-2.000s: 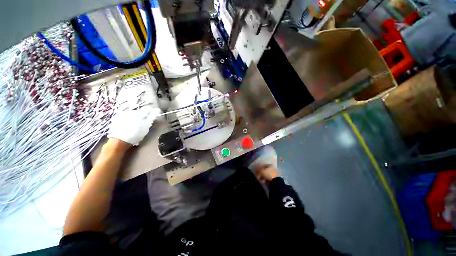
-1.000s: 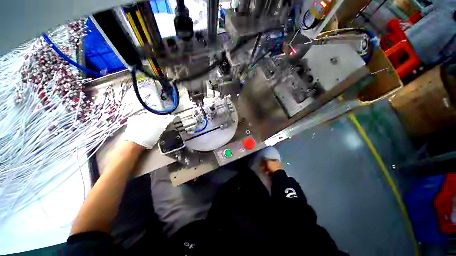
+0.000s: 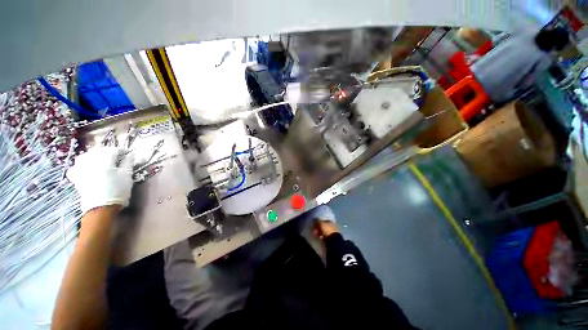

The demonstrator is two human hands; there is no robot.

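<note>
My left hand [image 3: 102,180], in a white glove, lies at the left end of the loading tray [image 3: 158,213], beside the pile of white cables [image 3: 32,187]. Its fingertips are at some loose cable ends [image 3: 145,158]; I cannot tell if it grips any. The rotary table [image 3: 261,190] carries metal fixtures and a thin blue air tube. My right hand [image 3: 325,224] is small and low, just past the front edge near the red stop button [image 3: 297,202]; white material shows at it, and its fingers are unclear.
A green button [image 3: 272,216] is on the front panel. A black square block [image 3: 203,201] stands beside the disc. The blurred machine arm [image 3: 345,138] is over the right side. An open carton [image 3: 445,122] is behind it. A person [image 3: 516,61] is at the upper right.
My left hand has moved left from beside the disc to the cable pile. The hoses and machine parts over the disc have moved away. The view has shifted slightly. My right hand stays low.
</note>
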